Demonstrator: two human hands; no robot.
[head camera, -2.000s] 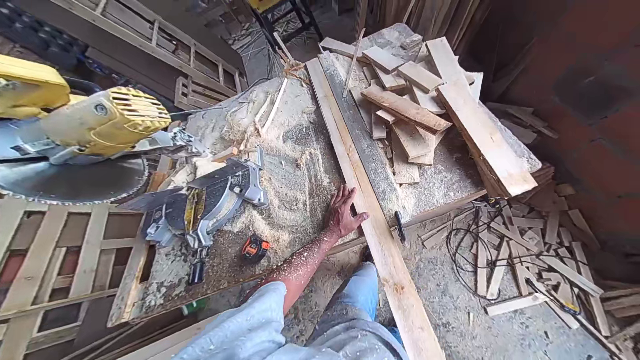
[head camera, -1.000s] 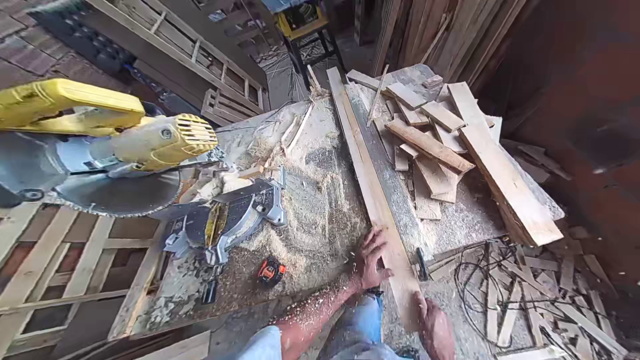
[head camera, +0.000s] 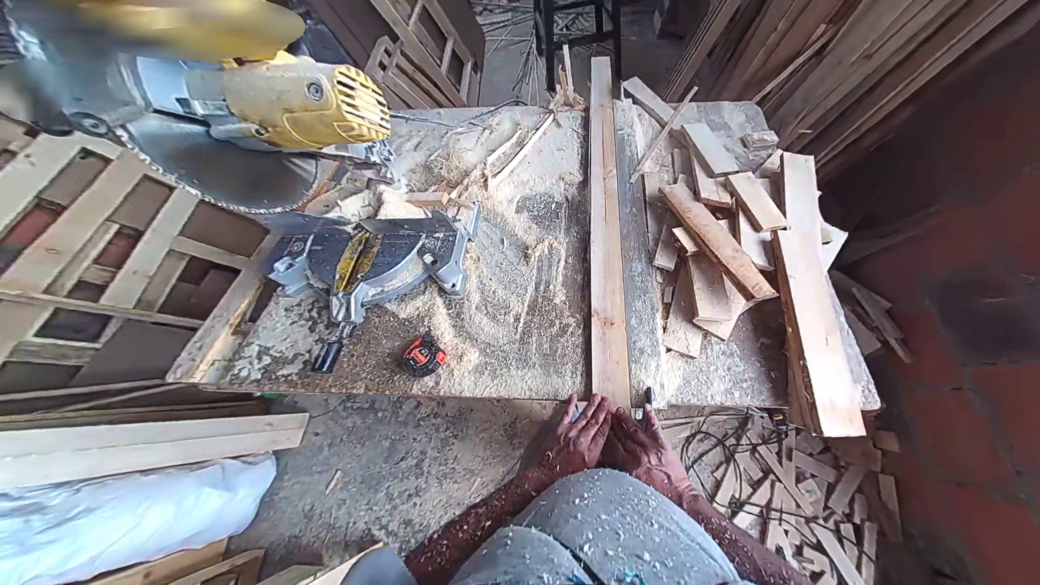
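Observation:
A long wooden board (head camera: 608, 244) lies flat on the dusty workbench (head camera: 520, 325), running from the far edge to the near one. My left hand (head camera: 578, 435) presses on the left side of its near end, fingers pointing forward. Against the right side of that end rests my right hand (head camera: 646, 455), close beside the left, its thumb side partly hidden. A grey metal strip (head camera: 638, 244) lies along the board's right side. Both forearms are speckled with sawdust.
A yellow miter saw (head camera: 301, 97) with a bare blade stands at left, its base (head camera: 366, 252) below. A tape measure (head camera: 422, 356) lies near the front edge. Offcuts (head camera: 715, 244) and thick boards (head camera: 816, 325) are heaped at right; scraps and a cable lie on the floor.
The board's near end, which stuck out past the bench's front edge, is now at that edge. The right hand has come in beside the left hand. The view has shifted.

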